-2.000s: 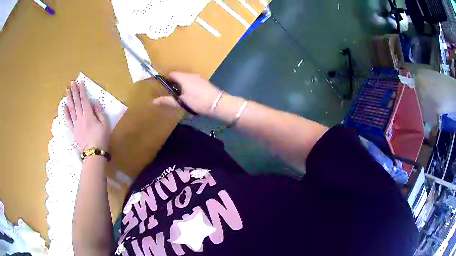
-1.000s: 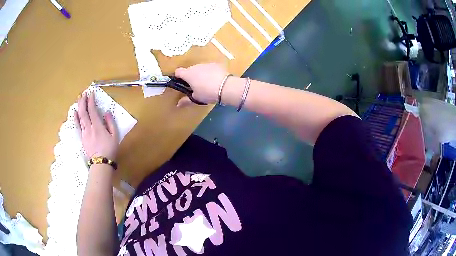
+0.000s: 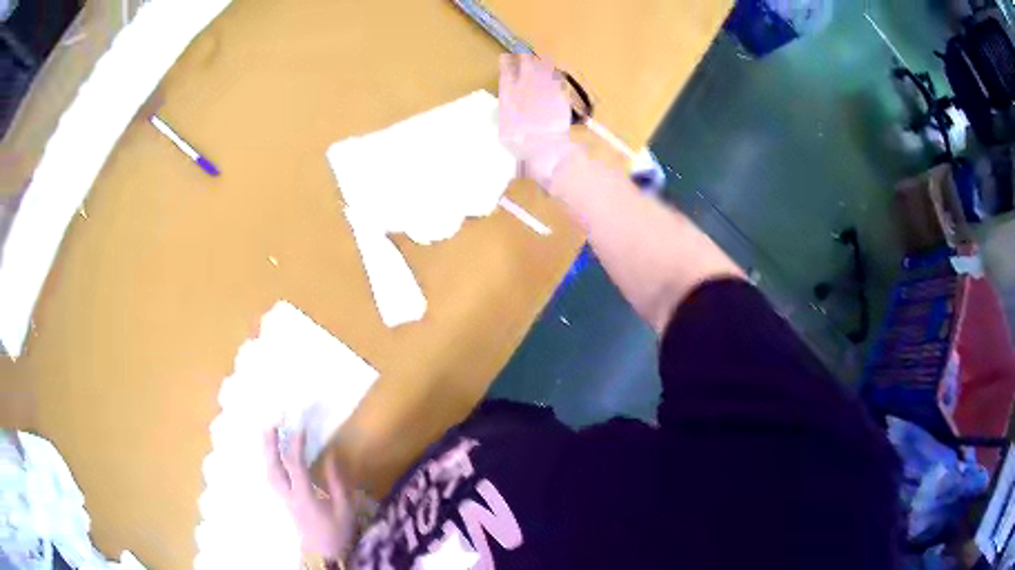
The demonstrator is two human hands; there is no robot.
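Note:
The long white lace trim (image 3: 256, 445) runs up from the bottom edge, its end lying on the tan table. My left hand (image 3: 312, 495) is low on this strip, fingers apart, blurred. My right hand (image 3: 536, 111) is over the fabric shears (image 3: 490, 22) at the table's far right and seems to grip them. The blades point up-left out of view; part of the black handle shows beside the hand. A cut lace piece (image 3: 429, 167) with a narrow tail lies below that hand.
A marking pen (image 3: 184, 145) lies on the table (image 3: 134, 290). A long lace strip (image 3: 78, 145) curves along the far left. Crumpled white lace (image 3: 50, 501) is at lower left. Tape strips (image 3: 525, 215) are near the right table edge. A blue and red crate (image 3: 946, 356) stands on the floor.
My right hand has moved the shears from the strip's end to the far right of the table. My left hand has slid down the strip towards me. The view has shifted.

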